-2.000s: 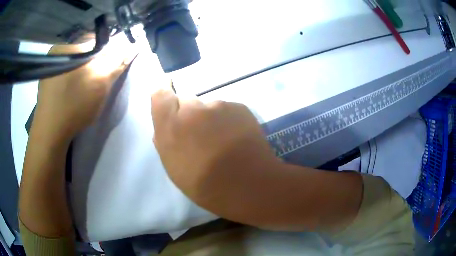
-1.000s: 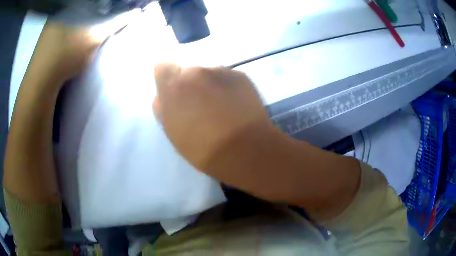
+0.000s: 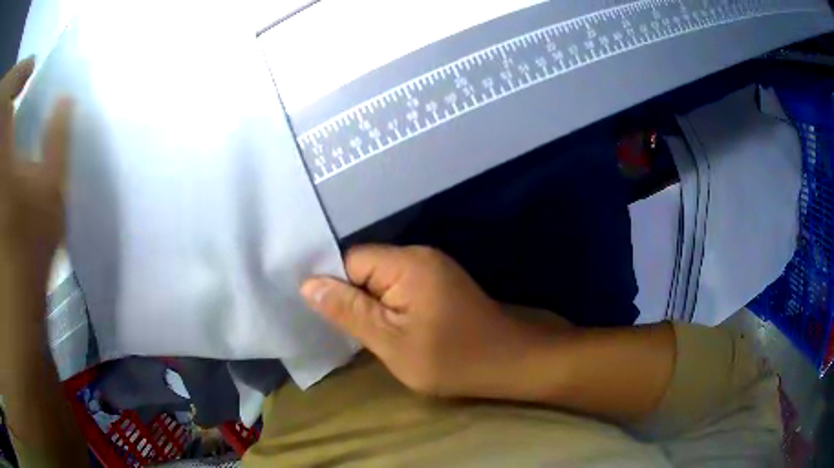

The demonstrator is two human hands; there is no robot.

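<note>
A white fabric panel (image 3: pixel 192 210) lies over the table's front edge and hangs toward my lap, its upper part washed out by bright light. My right hand (image 3: pixel 411 311) pinches the panel's right edge between thumb and fingers, just below the ruled table edge. My left hand (image 3: pixel 37 164) is at the far left, blurred and cut off by the picture's edge, with fingers apart at the panel's left side. Whether it touches the cloth is unclear. The sewing machine head is out of view.
The grey table edge with a printed ruler (image 3: pixel 457 101) runs up to the right. White cloth with dark lines (image 3: pixel 732 201) hangs at the right beside a blue crate (image 3: pixel 809 247). A red basket (image 3: pixel 146 437) holding dark cloth is at the lower left, below the panel.
The view has shifted down toward my lap. My right hand has moved from near the needle area to the panel's right edge. My left hand has come away from the machine to the far left.
</note>
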